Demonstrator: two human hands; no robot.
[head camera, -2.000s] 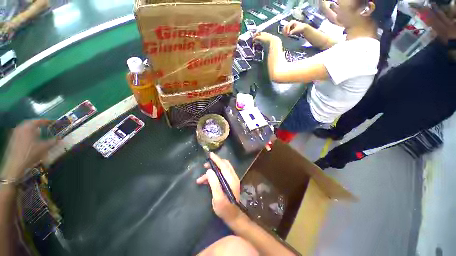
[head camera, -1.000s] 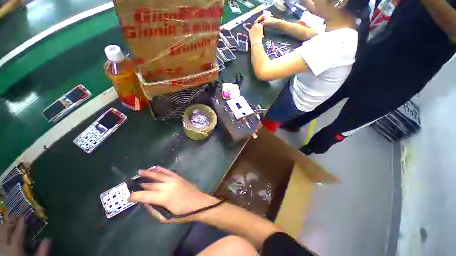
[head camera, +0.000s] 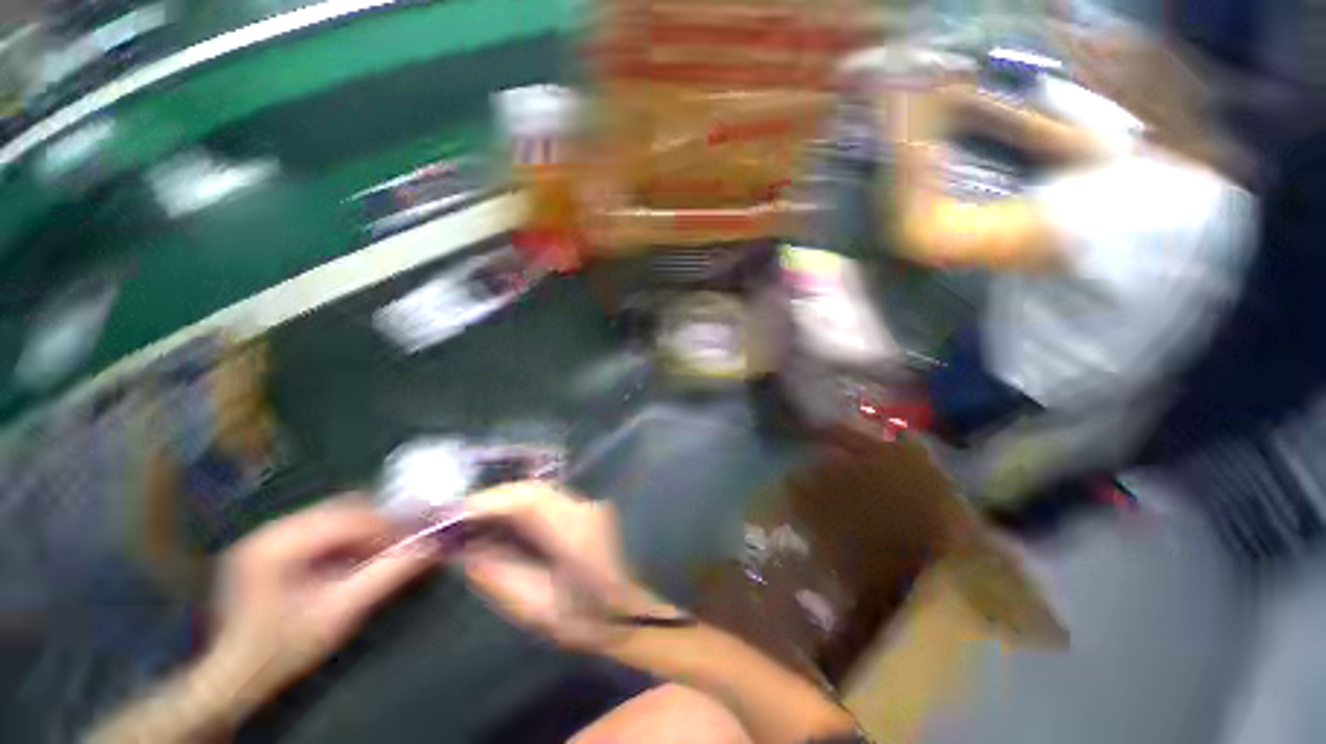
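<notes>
The whole view is blurred. A white phone circuit board (head camera: 429, 474) lies on the dark green mat just beyond my hands. My left hand (head camera: 308, 570) is at the lower left, its fingertips pinching a thin dark piece with a pinkish edge (head camera: 422, 538), which looks like an LCD module. My right hand (head camera: 550, 560) is beside it, fingertips close to the same piece. A dark part of the soldering iron (head camera: 502, 539) shows under its fingers, and the black cord crosses the wrist. The iron's tip cannot be made out.
Another board (head camera: 454, 301) lies beyond, with one on the green belt (head camera: 415, 196). The round pot (head camera: 704, 337), bottle (head camera: 544, 182) and upright carton (head camera: 705, 131) stand behind. An open carton (head camera: 858, 545) is at the right. Stacked modules (head camera: 109, 480) are at left. A person in white works at upper right.
My left hand has moved from the stacked modules to beside my right hand, with a thin piece now in its fingers. The right hand has shifted slightly off the board. The view has swung.
</notes>
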